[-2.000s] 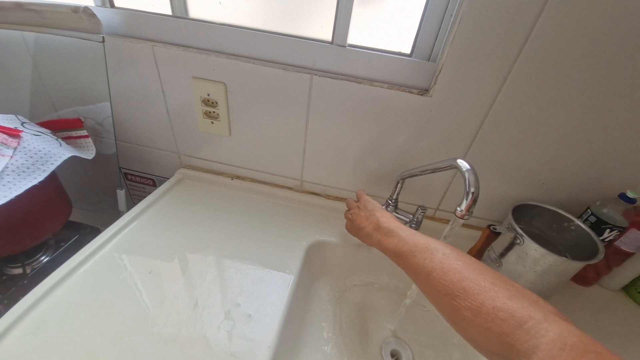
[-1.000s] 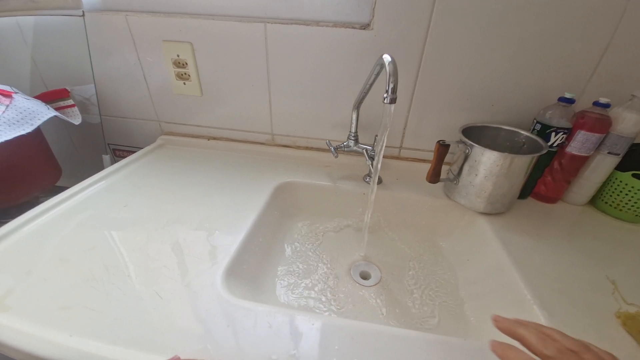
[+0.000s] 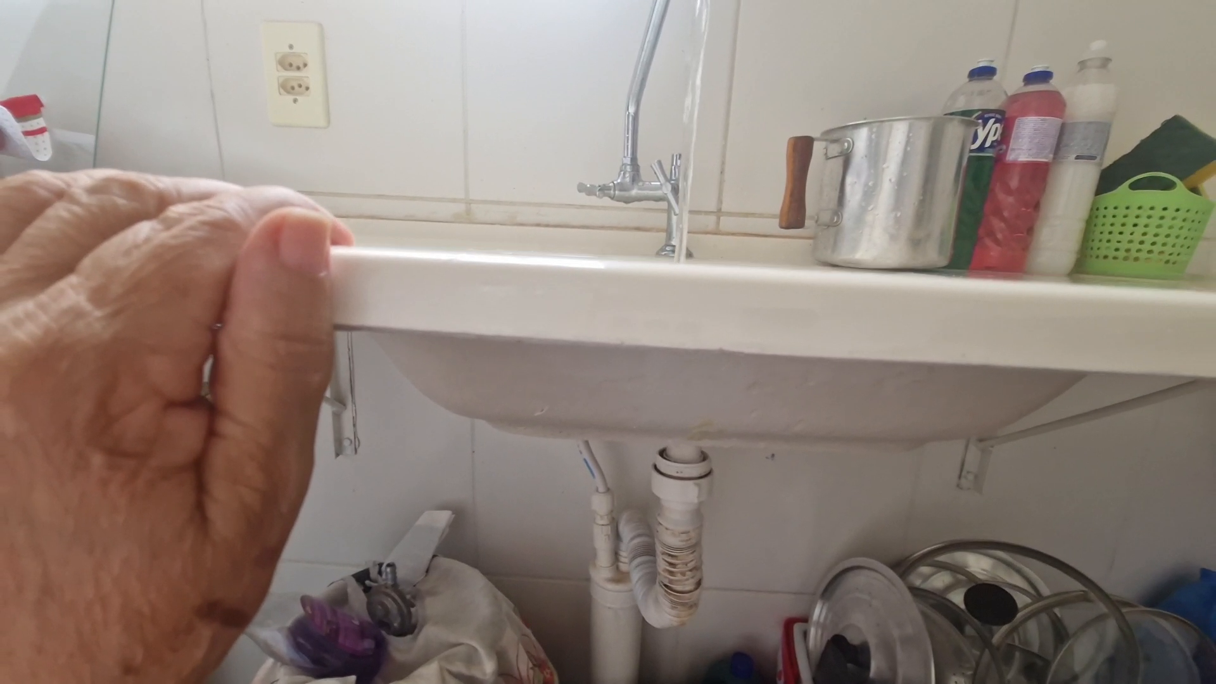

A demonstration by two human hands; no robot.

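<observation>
My left hand [image 3: 171, 380] is large at the left, its back toward me, with the fingers over the front edge of the white sink countertop [image 3: 760, 313] and the thumb against it. My right hand is out of view. Water [image 3: 696, 123] falls in a thin stream beside the chrome faucet [image 3: 646, 185]. The underside of the sink basin [image 3: 722, 394] shows below the edge, with a ribbed white drain hose [image 3: 679, 560] bending under it. The inside of the basin is hidden.
An aluminum pot with a wooden handle [image 3: 893, 195], several bottles [image 3: 1021, 171] and a green basket [image 3: 1145, 228] with a sponge stand on the countertop. Below are pot lids [image 3: 869, 617], a cloth bundle [image 3: 465, 617] and a metal bracket [image 3: 974, 461]. A wall outlet [image 3: 295, 74] is above.
The view has dropped from above the basin to the countertop's front edge. My right hand, at the faucet earlier and then at lower right, has left view. My left hand has come in at left.
</observation>
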